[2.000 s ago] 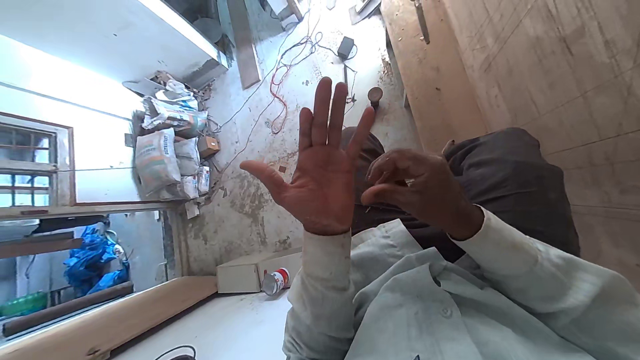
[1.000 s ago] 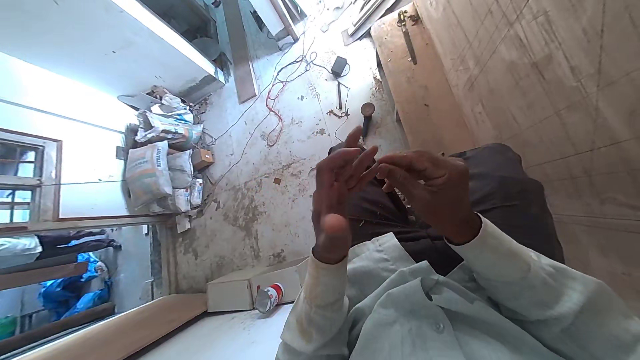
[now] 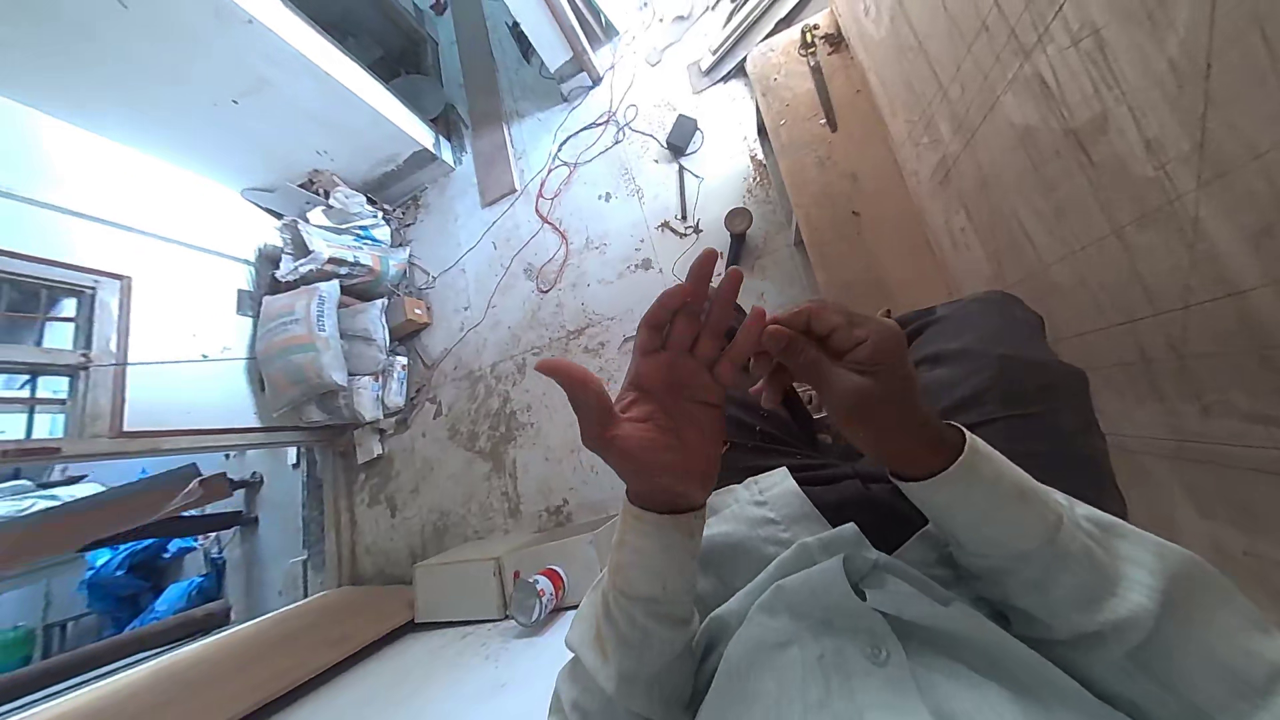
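My left hand (image 3: 680,400) is raised palm up in the middle of the view, its thumb stretched out to the left and its fingers a little bent. From the right comes my right hand (image 3: 845,370), whose thumb and forefinger pinch together at the tip of the left little finger. Whether something tiny sits between those fingertips cannot be made out. Both arms wear pale shirt sleeves, and dark trousers (image 3: 1000,390) show beneath the right hand.
A wooden board (image 3: 850,190) on the right bears a saw-like hand tool (image 3: 820,85). Red and dark cables (image 3: 550,215), a black power adapter (image 3: 682,135) and a round-headed tool (image 3: 738,222) lie on the floor. Filled sacks (image 3: 302,345) stand left. A plastic jar (image 3: 538,597) lies near a cardboard box (image 3: 460,588).
My left hand, spread wide at first, turned edge-on and now shows its palm again with bent fingers. My right hand has come over to touch its little finger.
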